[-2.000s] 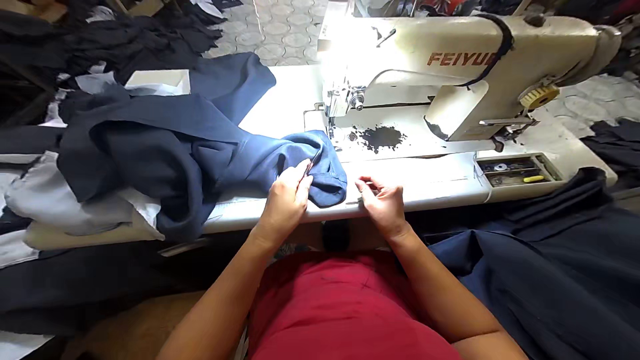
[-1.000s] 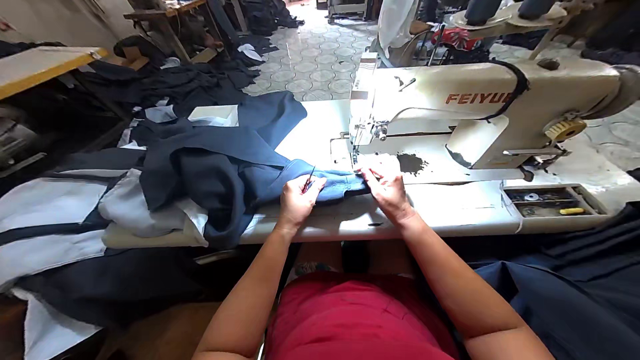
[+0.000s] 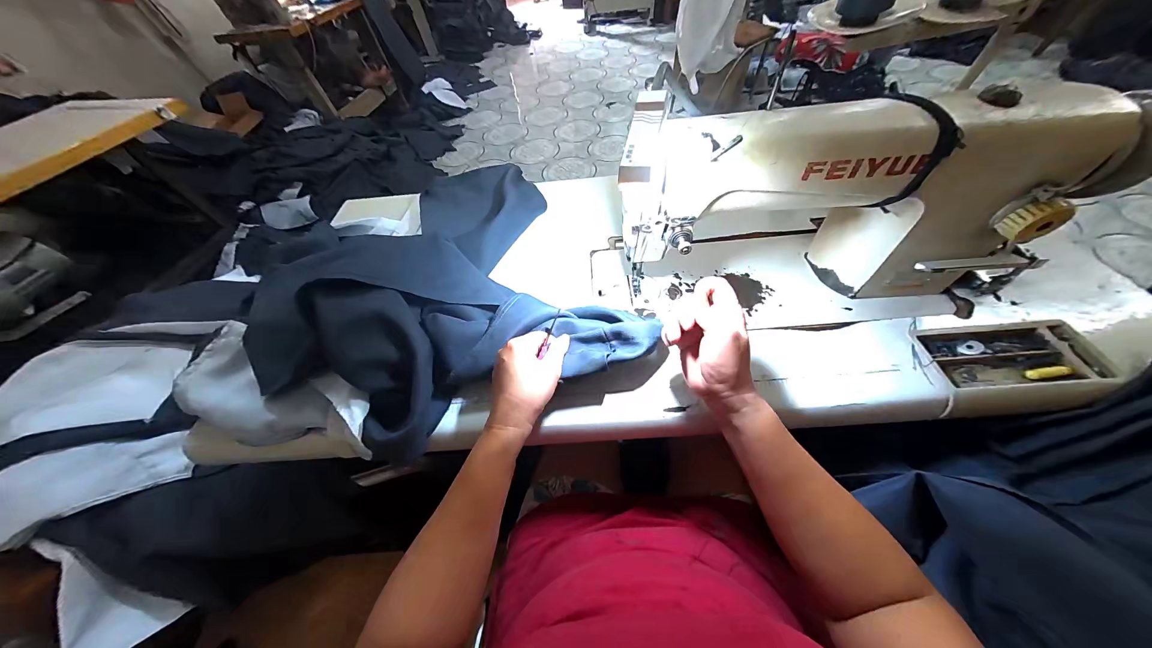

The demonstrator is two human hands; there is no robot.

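Dark blue fabric point(image 3: 459, 315) lies bunched on the sewing table, its narrow end reaching toward the needle area. My left hand point(image 3: 529, 373) grips that narrow part, with a small thin tool point(image 3: 544, 343) between thumb and finger, perhaps thread snips. At the tip of the fabric is my right hand point(image 3: 713, 346), fingers curled together; whether they pinch the edge or a thread cannot be told. Just beyond my hands stands the white Feiyue sewing machine point(image 3: 783, 162), its presser foot point(image 3: 637, 279) a little left of and beyond my right hand.
A recessed tray point(image 3: 1017, 355) at the right holds a bobbin and a yellow item. Dark cloth point(image 3: 1017, 522) hangs at the lower right. White and dark fabric pieces point(image 3: 99, 387) drape over the left side. A yellow-edged table point(image 3: 81, 135) stands at the far left.
Since the frame one second ago, my right hand has lifted and turned, its fingers now curled at the fabric's tip. The view has tilted upward since the oldest frame.
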